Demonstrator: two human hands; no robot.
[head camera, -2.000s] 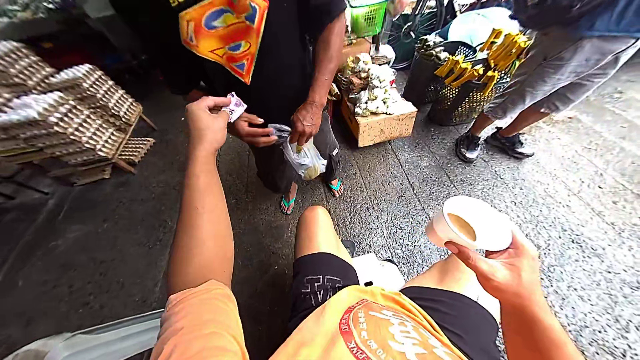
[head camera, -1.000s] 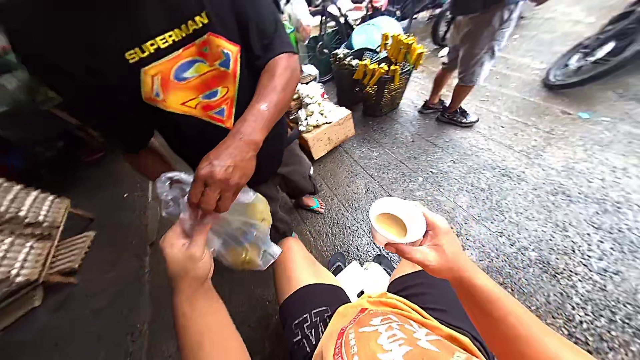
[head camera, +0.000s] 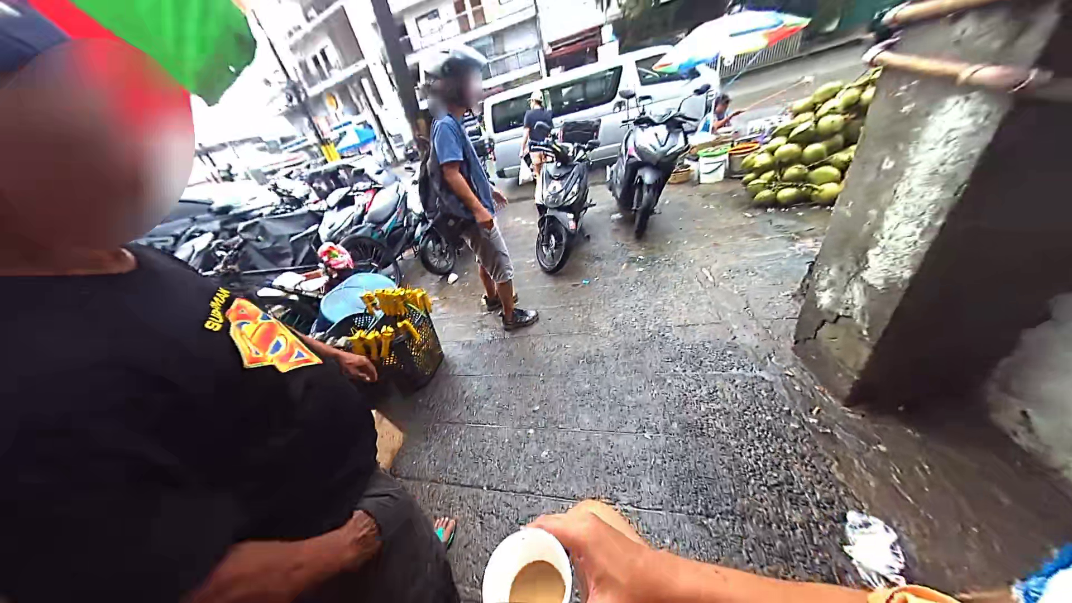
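At the bottom of the head view, my right hand (head camera: 599, 544) is shut around a white cup (head camera: 526, 565) that holds a light-brown drink. The cup's mouth faces the camera and its lower part is cut off by the frame's edge. My left hand is out of view, and so is the plastic bag. Close on the left stands a person in a black T-shirt (head camera: 167, 419) with a printed emblem; one of this person's hands (head camera: 362, 536) is low near their dark trousers, the other (head camera: 356, 366) beside the baskets.
Black baskets (head camera: 419, 356) with yellow-handled items stand beyond the near person. A helmeted person (head camera: 465, 184) stands on the wet pavement (head camera: 586, 402). Farther off are scooters (head camera: 563, 197), a silver van (head camera: 586, 96) and a pile of green coconuts (head camera: 804, 159). A concrete pillar (head camera: 896, 201) rises at the right.
The view has swung up and toward the street. My left hand, at the plastic bag one second ago, has left the view with the bag. My right hand still holds the cup.
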